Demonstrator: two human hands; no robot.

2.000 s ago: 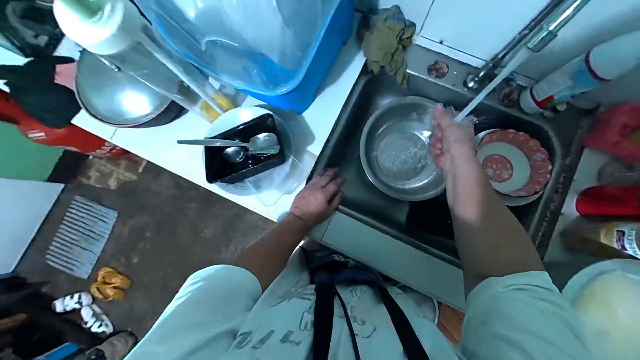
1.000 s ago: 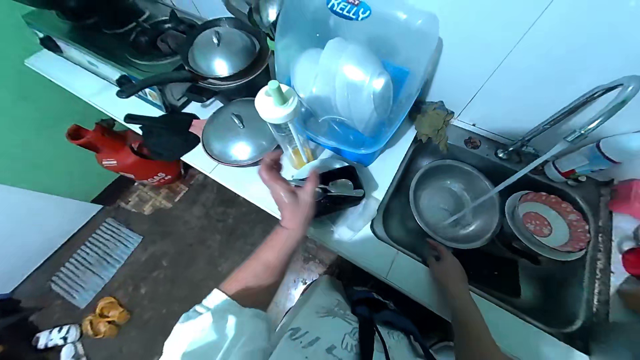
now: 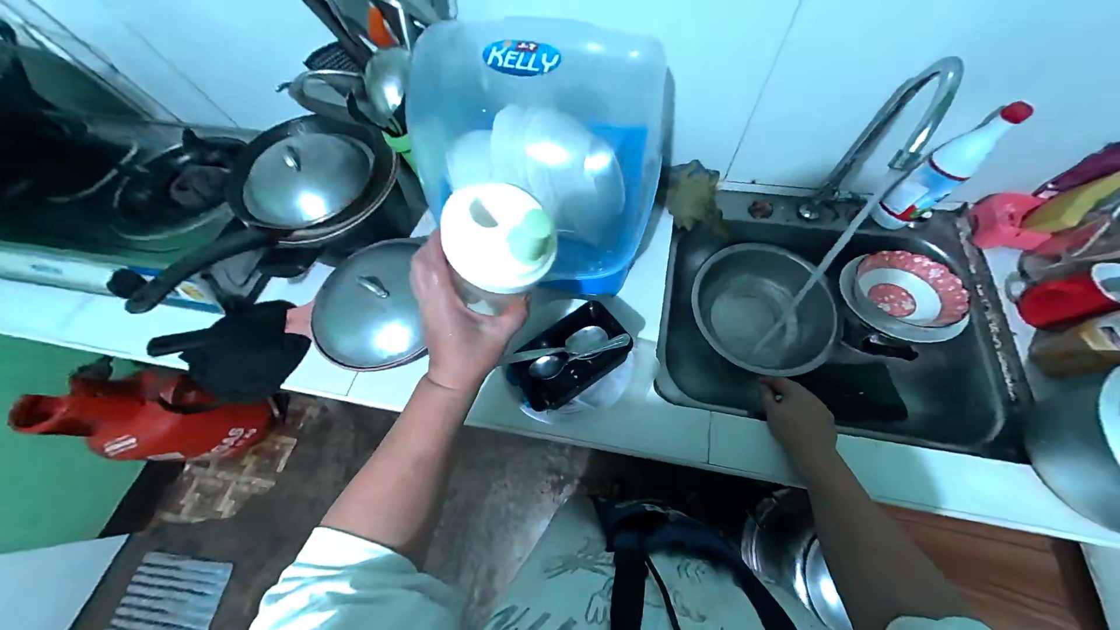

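Observation:
My left hand [image 3: 464,328] grips a clear bottle with a white lid and pale green cap [image 3: 499,236], raised above the counter. My right hand [image 3: 796,411] is at the front rim of a metal basin [image 3: 713,306] in the sink; whether its fingers grip the rim, I cannot tell. Water from the curved faucet [image 3: 936,96] runs into the basin. Just right of my left hand, a black tray [image 3: 547,398] holds several spoons [image 3: 588,339]. Beside the basin, a red-and-white patterned bowl [image 3: 949,289] rests on other dishes in the sink.
A blue lidded dish box [image 3: 643,52] with white dishes stands behind the bottle. A pot lid [image 3: 350,328], a lidded pan [image 3: 306,179] and a black cloth [image 3: 249,350] are at left. A white bottle with a red cap [image 3: 958,162] stands behind the sink. A red gas cylinder [image 3: 210,429] is below the counter.
My left hand, open near the black tray one second ago, now holds the bottle, which stood on the counter. My right hand has moved from the faucet's stream to the basin's front edge.

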